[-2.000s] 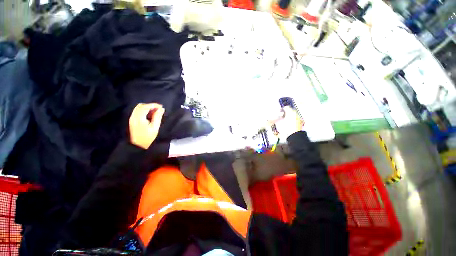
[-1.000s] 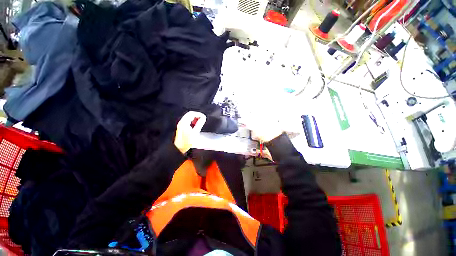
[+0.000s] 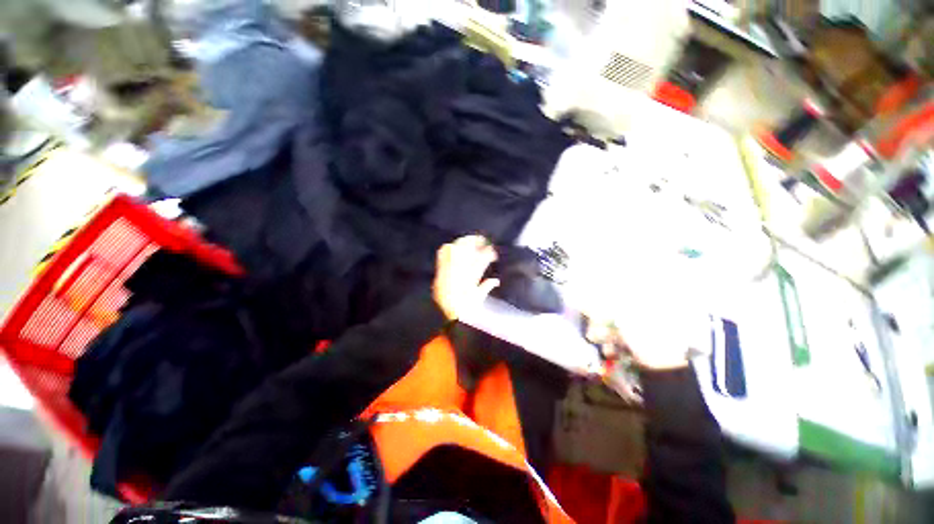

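A large heap of dark cloth (image 3: 399, 164) lies left of the white sewing machine (image 3: 635, 225). My left hand (image 3: 467, 276) is at the near right part of the cloth, fingers curled with a gap between thumb and fingers; whether it pinches cloth cannot be told. A dark cloth end (image 3: 531, 287) lies by the needle area (image 3: 553, 262). My right hand (image 3: 655, 333) is over the machine's near edge, washed out by glare and blurred; its fingers are by small reddish parts there, and what it touches is unclear.
A red basket (image 3: 64, 307) with dark cloth stands at the left. Grey-blue cloth (image 3: 241, 102) lies at the far left of the heap. A dark control panel (image 3: 728, 356) is right of my right hand. Blurred thread spools stand behind. Another red basket is low in front.
The view has swung left, bringing more of the left basket into sight. Earlier my right hand moved from beside the control panel to the machine's near edge, where it still is.
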